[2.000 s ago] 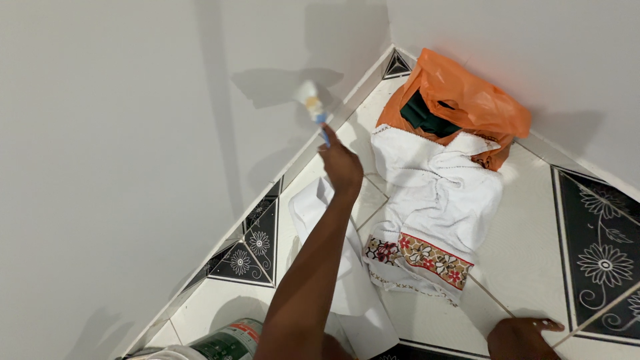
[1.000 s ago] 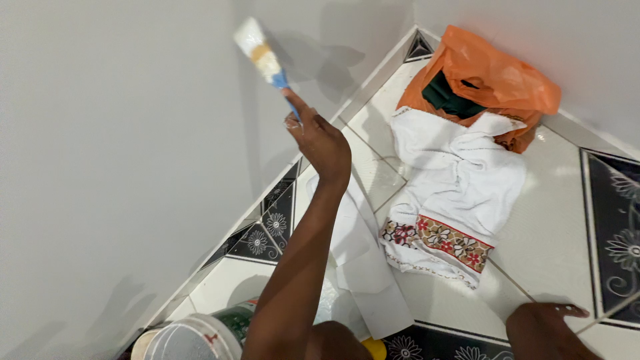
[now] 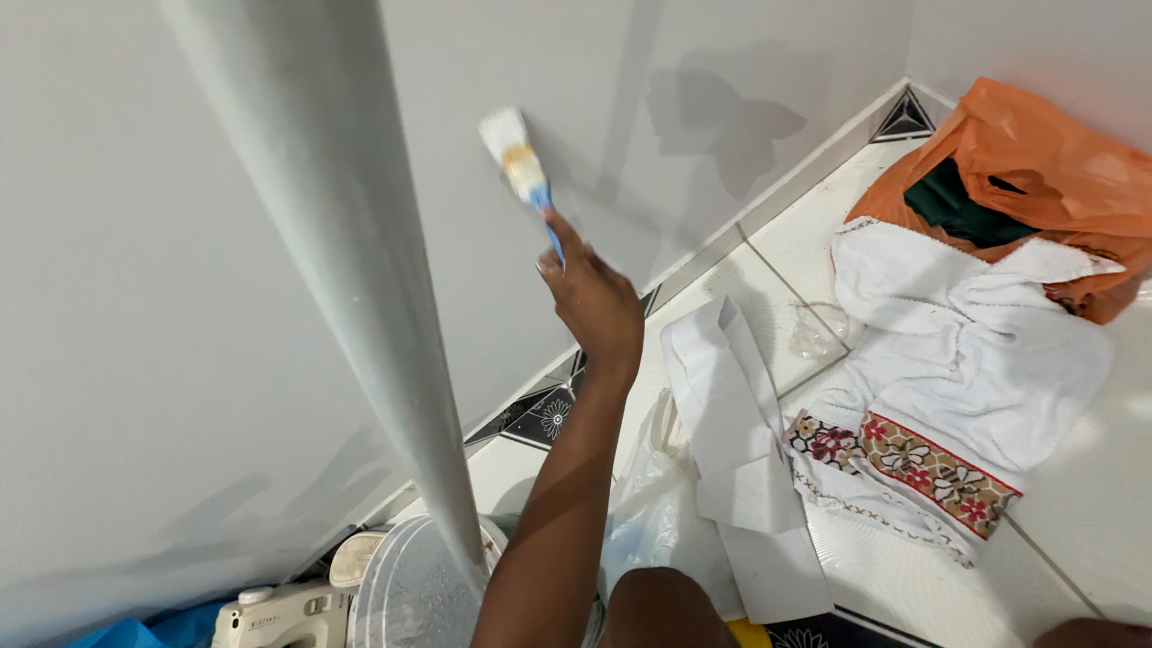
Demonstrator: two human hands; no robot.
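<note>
Gripped by its blue handle, a paintbrush (image 3: 522,162) with pale, paint-coated bristles is in my left or right hand's reach at the grey wall (image 3: 450,54); the arm comes up from bottom centre, and I take this as my right hand (image 3: 598,301). The bristles are at or very near the wall surface. At the bottom right edge only a small dark patch of skin shows, which I cannot make out as a hand. A white towel (image 3: 972,351) with a flowered band lies on the tiled floor, partly against an orange plastic bag (image 3: 1035,162) holding dark green material.
A thick grey pole (image 3: 360,243) crosses the left side. Below stand a clear-lidded bucket (image 3: 414,585) and a cream-coloured device (image 3: 283,616). White folded paper (image 3: 729,423) and a translucent plastic bag (image 3: 652,495) lie near my forearm. Skirting tiles (image 3: 792,180) edge the wall.
The brush, held throughout, has moved along the wall away from the corner. The grey pole has come into view; the hand on the floor at right has mostly left the view.
</note>
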